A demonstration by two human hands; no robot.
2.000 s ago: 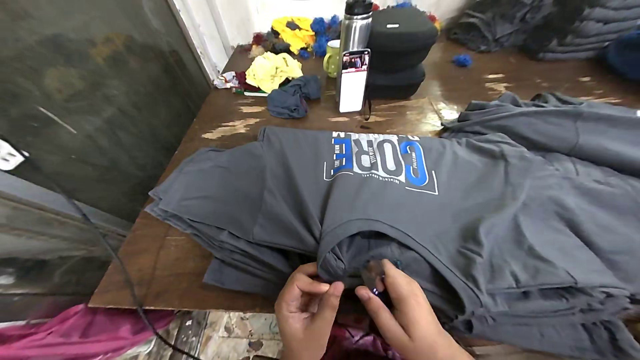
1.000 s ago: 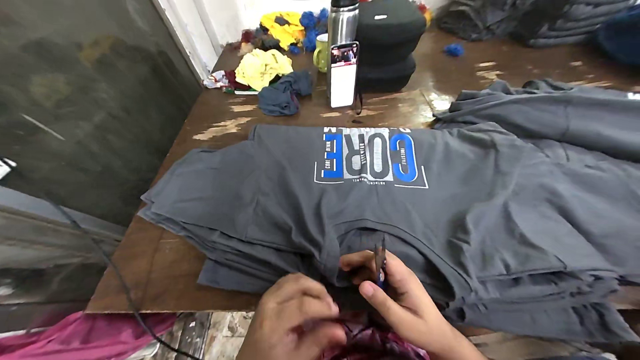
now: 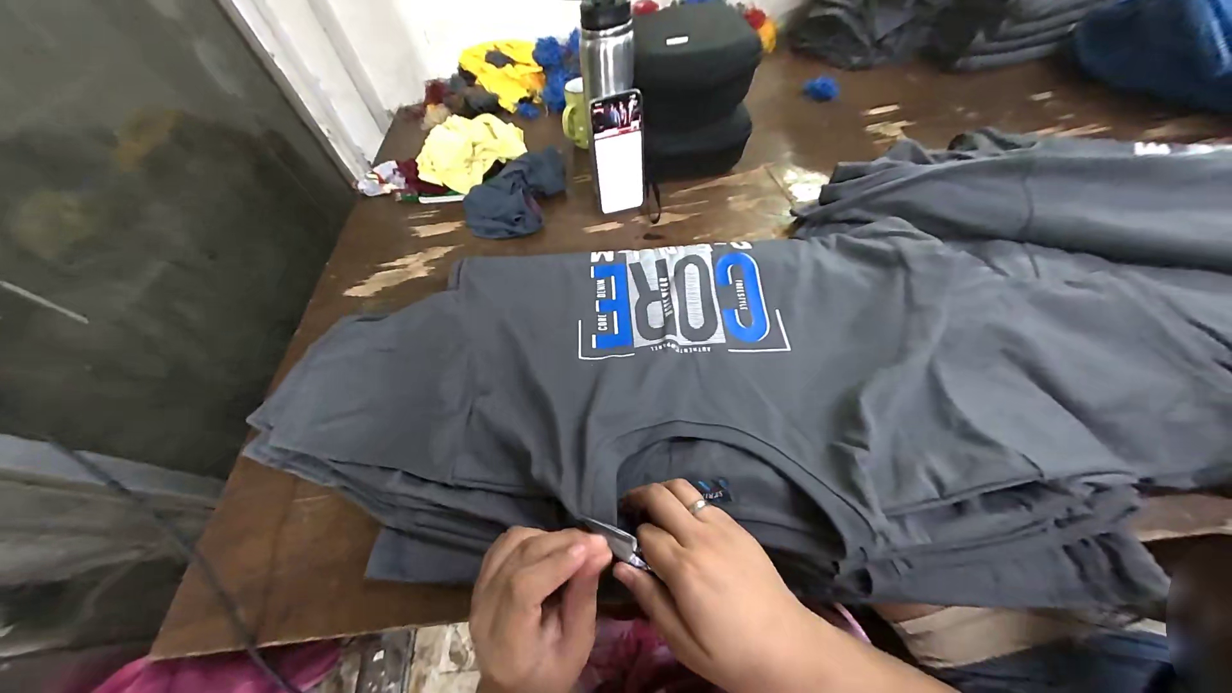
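A dark grey T-shirt (image 3: pixel 828 337) with a blue and white chest print lies on top of a stack of grey shirts, its neckline toward me. My right hand (image 3: pixel 707 568), with a ring on one finger, holds a small metal thread snipper (image 3: pixel 618 541) at the left part of the collar, blades pointing up and left. My left hand (image 3: pixel 544 602) is beside the blades, thumb and fingertips pinched together at the collar edge; whatever is between them is too small to tell. A dark neck label (image 3: pixel 714 490) shows inside the collar, just above my right hand.
On the wooden table (image 3: pixel 385 260), a phone (image 3: pixel 617 154) leans on a steel bottle (image 3: pixel 606 58) beside a black case (image 3: pixel 693 87) and a mug (image 3: pixel 576 114). Yellow cloth scraps (image 3: pixel 470 152) lie left of them. More grey shirts (image 3: pixel 1039 197) are at the right. A cable (image 3: pixel 183 549) hangs at left.
My left hand, a second ago blurred and apart from the right, is now pinched at the collar near the snipper. The snipper, upright before, now tilts to the left.
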